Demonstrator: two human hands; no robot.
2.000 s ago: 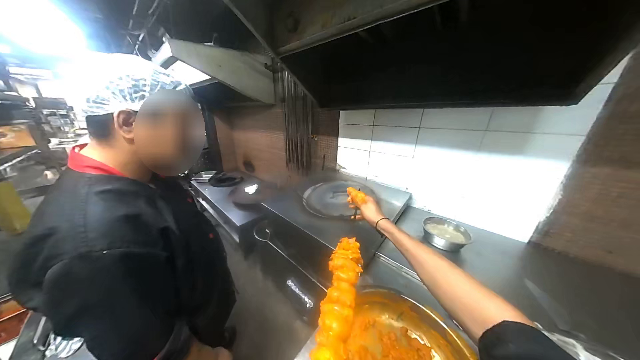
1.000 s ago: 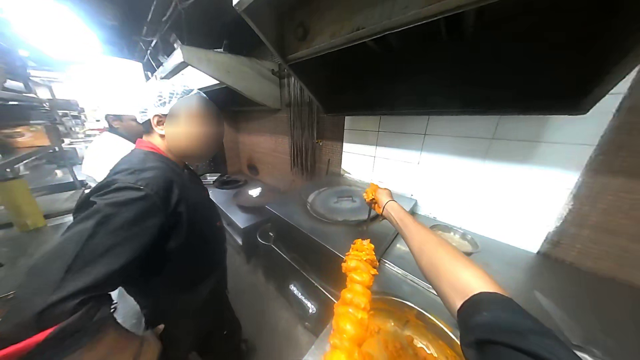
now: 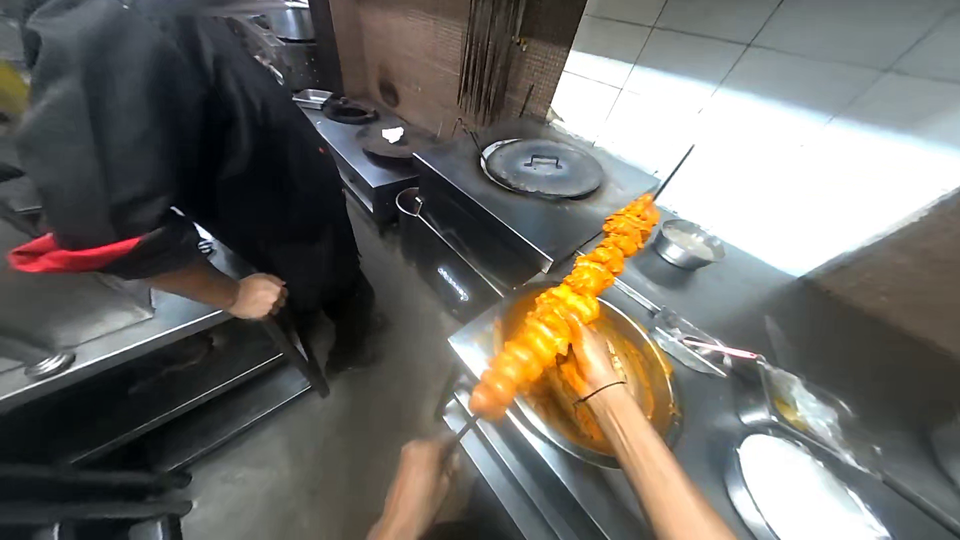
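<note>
A long metal skewer, loaded with orange marinated meat pieces (image 3: pixel 562 311), slants from lower left to upper right. My left hand (image 3: pixel 421 480) is closed around its lower bare end. Under the middle of the meat, my right hand (image 3: pixel 592 356) touches the pieces, its fingers partly hidden by them and smeared with marinade; a thin dark band circles the wrist. The skewer's bare tip (image 3: pixel 675 171) points up past the last piece. Below the skewer and my right hand stands a wide steel bowl (image 3: pixel 664 397) with orange marinade inside.
A round lid with a handle (image 3: pixel 551 169) covers the tandoor opening. Beyond the bowl are a small steel bowl (image 3: pixel 688 246), tongs (image 3: pixel 637 296) and a white-topped round container (image 3: pixel 802 487). At left a person in a black jacket (image 3: pixel 225 150) leans on a steel counter (image 3: pixel 150 334). Several skewers (image 3: pixel 491 60) hang at the wall.
My right hand has come back from beside the tandoor lid to the meat on the skewer over the bowl. The person at left now leans forward. The view has tilted down.
</note>
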